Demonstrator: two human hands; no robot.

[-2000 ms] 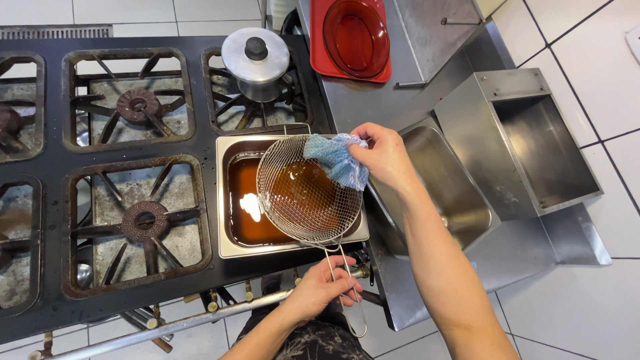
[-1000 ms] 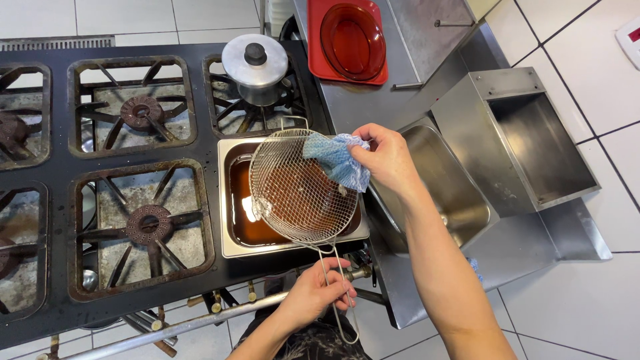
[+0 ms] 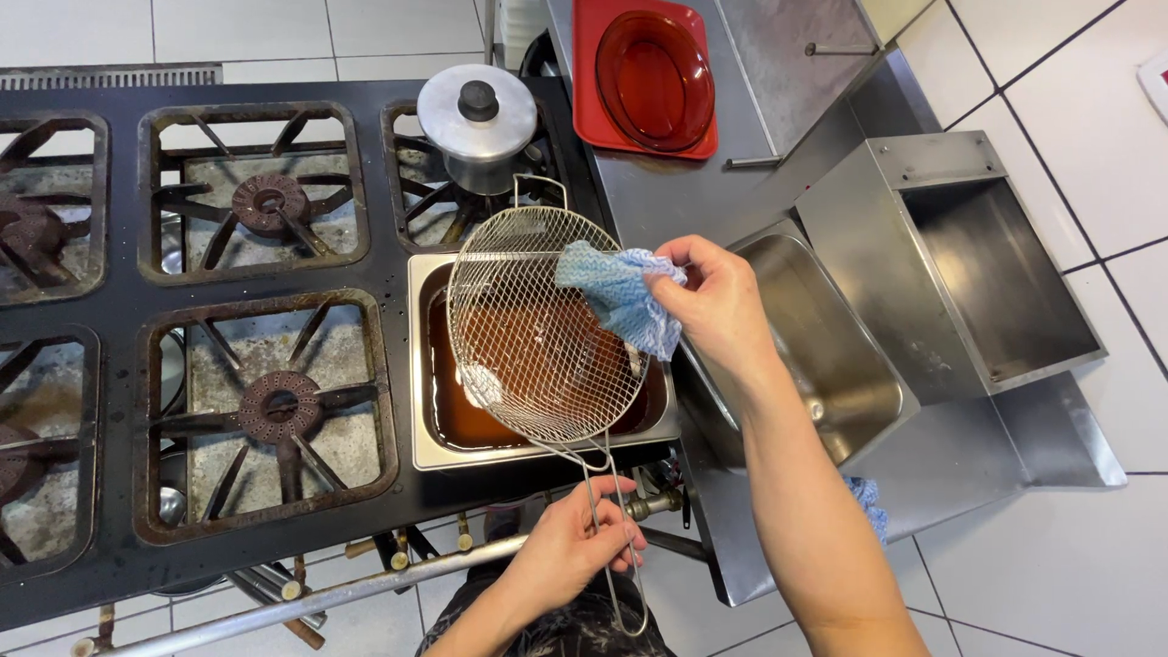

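Note:
A round wire mesh frying basket [image 3: 538, 338] is held above a rectangular steel pan [image 3: 422, 365] of brown liquid at the right end of the stove. Its long wire handle rests in my left hand [image 3: 589, 538], with the fingers curled around the wires. My right hand [image 3: 712, 292] pinches a crumpled blue and white cloth [image 3: 620, 297], which hangs over the basket's right side and touches the mesh or lies just above it. The fingertips behind the cloth are partly hidden.
A lidded metal pot [image 3: 479, 137] stands on the back right burner. Iron burner grates [image 3: 274, 415] fill the left. At the right are a steel sink [image 3: 821, 365], a steel box [image 3: 967, 265], a second cloth [image 3: 867, 506], and a red glass dish [image 3: 657, 82] on a red tray [image 3: 589, 100].
The mesh basket has shifted and turned slightly over the pan between frames. My left hand stays on its handle, and my right hand keeps the cloth at its right side.

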